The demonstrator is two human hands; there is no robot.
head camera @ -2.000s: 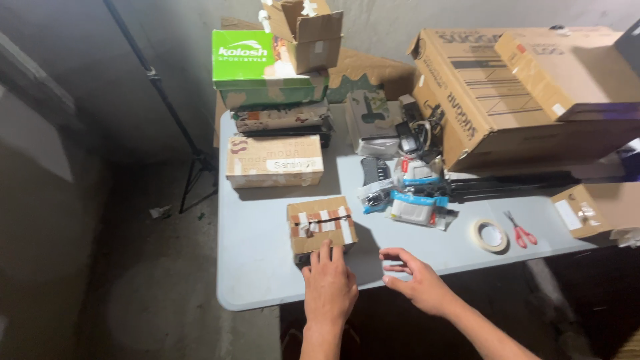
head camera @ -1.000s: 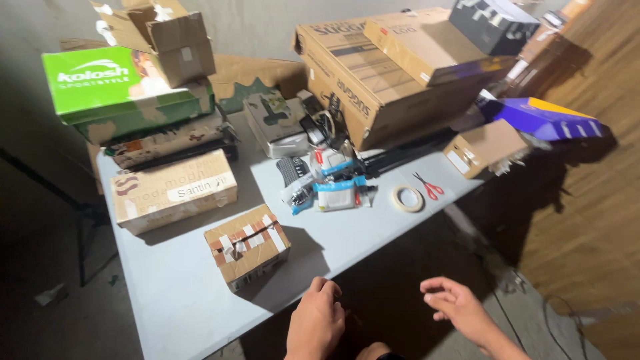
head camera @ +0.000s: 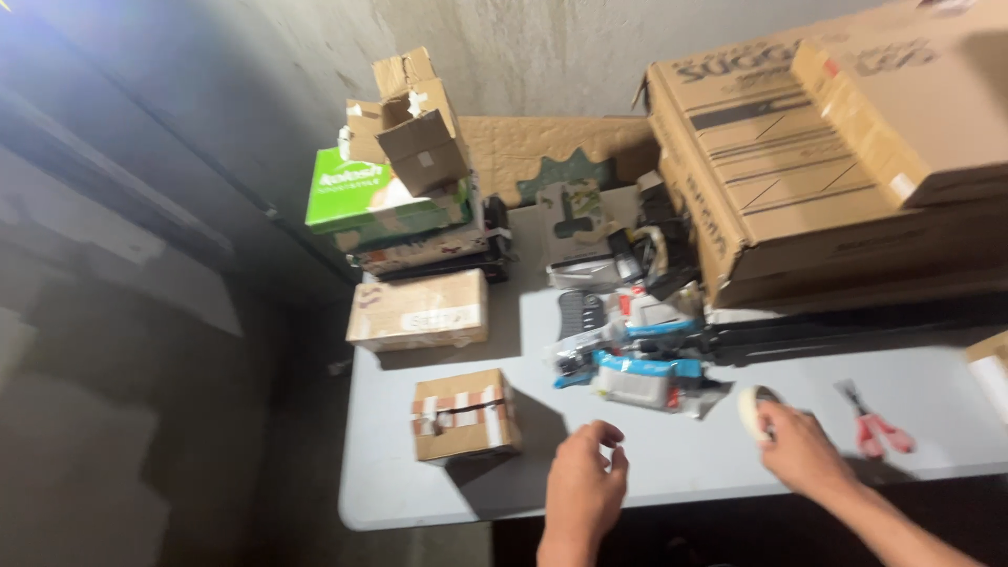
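Observation:
My right hand [head camera: 799, 449] grips a roll of masking tape [head camera: 754, 411] by its edge, the roll tilted up over the table. Just right of it lie scissors with red handles [head camera: 882, 433]. My left hand [head camera: 587, 480], fingers curled and apart, holds nothing above the table's front edge. To its left sits a small cardboard box [head camera: 465, 417] with strips of tape and a dark slit across its top. Beyond the left hand are clear and blue plastic packets [head camera: 642, 382] and a dark grey remote-like device [head camera: 581, 315].
A longer taped carton [head camera: 421, 311] stands behind the small box. Farther back, an open cardboard box [head camera: 421, 134] tops a green shoebox [head camera: 354, 193]. Large cartons [head camera: 787, 157] fill the back right of the white table [head camera: 394, 488]. A concrete wall [head camera: 535, 55] rises behind.
My right hand has taken hold of the tape roll, which lay flat on the table before. My left hand, at the small box two seconds ago, is now away from it. The view has swung.

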